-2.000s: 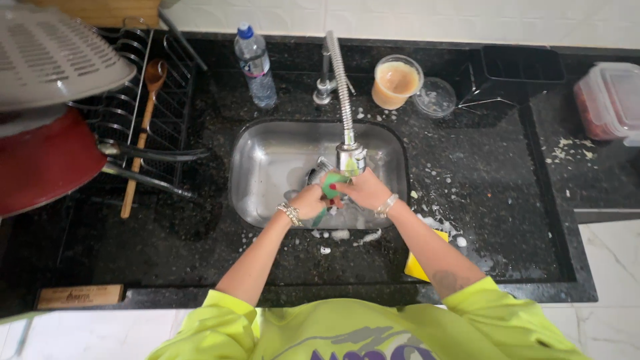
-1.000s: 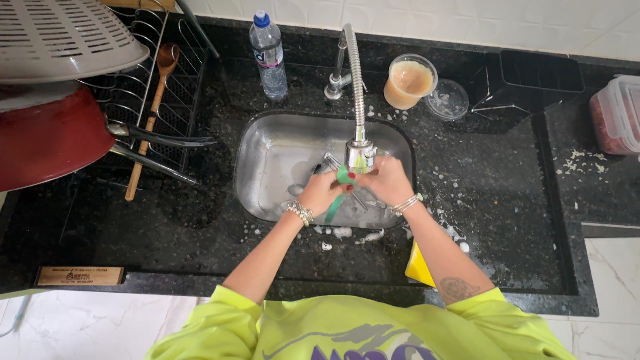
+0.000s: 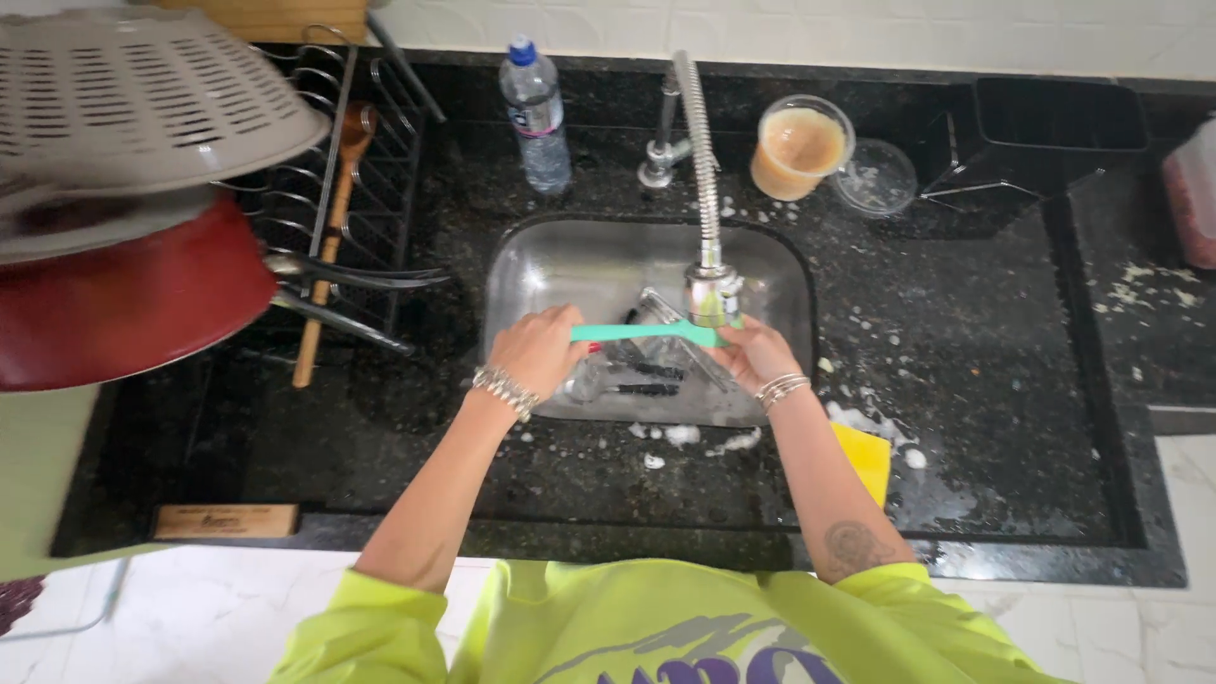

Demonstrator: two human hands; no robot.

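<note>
A green long-handled kitchen utensil (image 3: 632, 332), perhaps a spatula, lies level between my hands, over the steel sink (image 3: 570, 249). My left hand (image 3: 541, 350) grips its handle end. At its wider end, just under the faucet's spray head (image 3: 712, 293), are the fingers of my right hand (image 3: 755, 353). Inside the sink rest several utensils with black handles (image 3: 650, 389) and some clear items, partly hidden by the green one. A yellow sponge or cloth (image 3: 863, 463) sits on the counter beside my right forearm.
Behind the sink stand a water bottle (image 3: 537, 119) and a plastic tub (image 3: 801, 149) beside its clear lid (image 3: 876, 179). A dish rack (image 3: 380, 180) at left carries a wooden spoon (image 3: 328, 249), a colander (image 3: 142, 104) and a red pan (image 3: 133, 299). A black container (image 3: 1059, 119) is back right.
My hands have moved apart, and the green utensil now stretches level between them; one second ago it pointed down into the sink from my closely held hands.
</note>
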